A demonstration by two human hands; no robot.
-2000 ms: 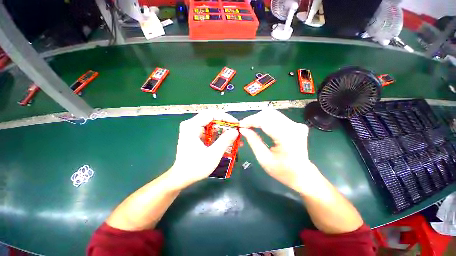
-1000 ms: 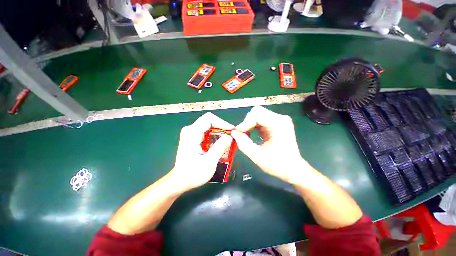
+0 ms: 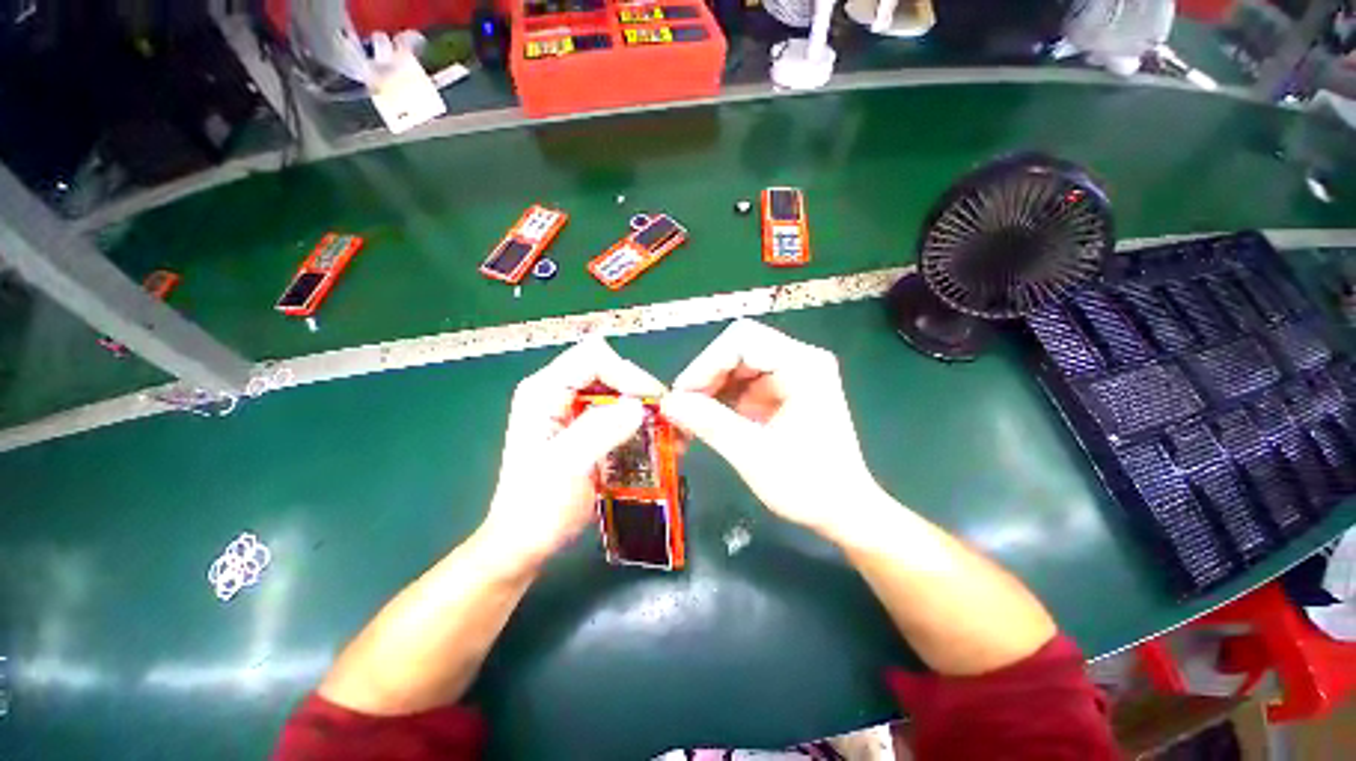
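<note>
An orange-red phone unit [image 3: 640,529] is held over the bench, its dark screen toward me and its open, patterned board end away from me. My left hand [image 3: 553,446] grips its left side and far end. My right hand [image 3: 773,424] has thumb and forefinger pinched at the far right corner of the phone. Whether a small part is between those fingertips is hidden. A tiny pale piece [image 3: 738,537] lies on the bench right of the phone.
White rings [image 3: 240,567] lie at bench left. A black fan [image 3: 1016,238] and black blister tray [image 3: 1190,402] are at right. Beyond the pale strip [image 3: 595,324], several phones [image 3: 784,226] lie on the green belt. A red divided box [image 3: 619,67] is across it.
The belt phones have moved left. Both hands and the phone have shifted slightly left in view, and more of the phone's screen and board shows. The fingers stay at its far end.
</note>
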